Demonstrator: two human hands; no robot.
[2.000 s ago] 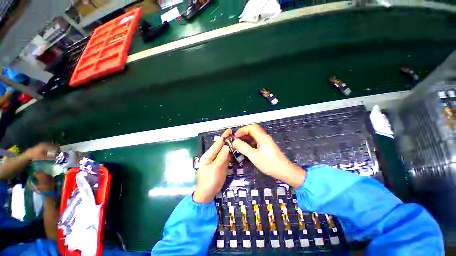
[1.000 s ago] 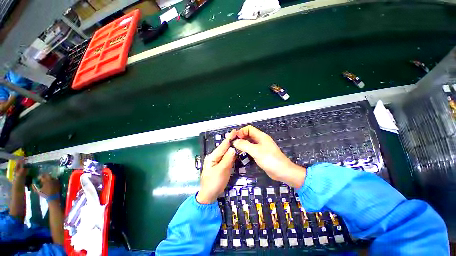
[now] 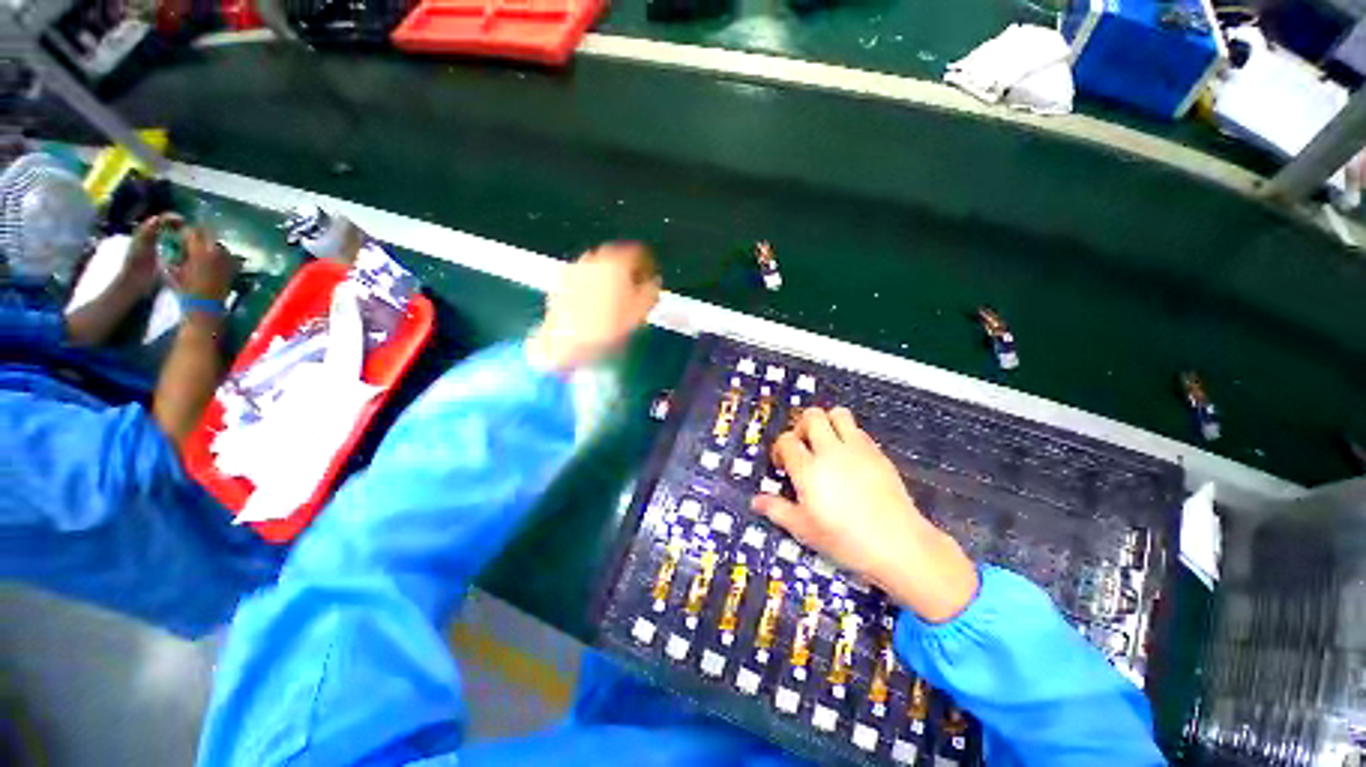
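Observation:
The black blister tray (image 3: 959,517) lies tilted in front of me. Its lower row holds several gold-orange camera modules (image 3: 734,599). The upper row has two uncovered modules (image 3: 728,412) at its left end. My right hand (image 3: 861,502) is over the upper row, just right of them, with fingertips down at a pocket. A module's white end shows above the fingertips; the rest is hidden, so its grip is unclear. My left hand (image 3: 596,304) is raised over the pale rail, left of the tray. It is blurred, and I cannot tell whether it holds anything.
Three modules lie spaced on the green conveyor (image 3: 599,165). A red bin (image 3: 412,337) with white and silvery scrap is at left, beside another person's hands (image 3: 195,262). Clear stacked trays (image 3: 1288,644) are at right. An orange-red tray (image 3: 502,27) and blue box (image 3: 1146,53) are across the belt.
The view has turned. My hands were together over the tray; now my left hand has moved away toward the belt, while my right stays at the upper row. More upper-row modules are uncovered.

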